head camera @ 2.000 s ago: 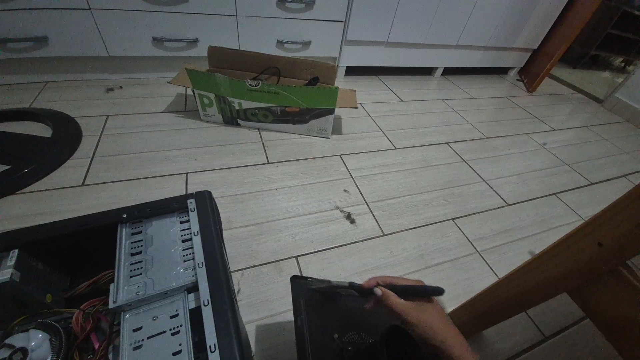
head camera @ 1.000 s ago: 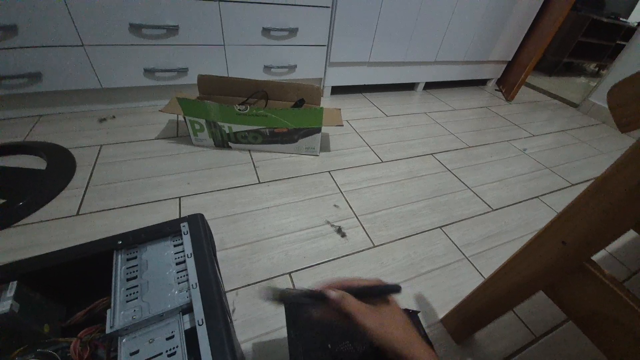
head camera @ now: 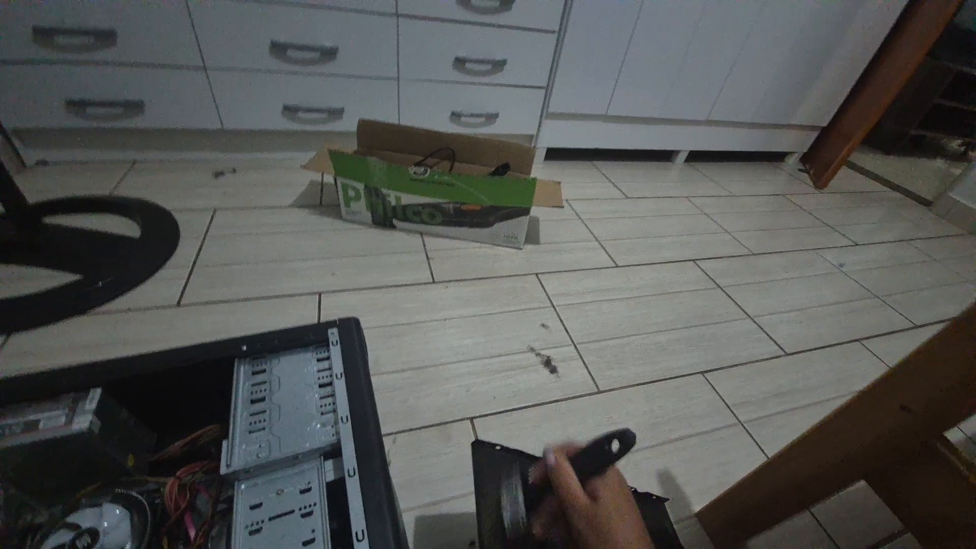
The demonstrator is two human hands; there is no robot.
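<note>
At the bottom, right of centre, my right hand (head camera: 587, 503) is closed around the black handle of a brush (head camera: 602, 455). Its blurred bristles are over a black panel (head camera: 496, 473), apparently a computer case part, whose lower portion is cut off by the frame. To the left stands an open desktop computer case (head camera: 366, 427) with metal drive bays (head camera: 286, 404), a power supply (head camera: 61, 442), coloured cables (head camera: 179, 496) and a fan (head camera: 99, 526) showing inside. My left hand is out of view.
An open Philco cardboard box (head camera: 435, 202) stands on the tiled floor before white drawers (head camera: 305, 84). Dust clumps (head camera: 545, 360) lie between box and panel. A round black base (head camera: 145, 236) is at left, and a wooden furniture leg (head camera: 846, 427) slants at right.
My right hand has turned the brush: its handle now points up and to the right, where it lay nearly level before. The box and computer case stand as before.
</note>
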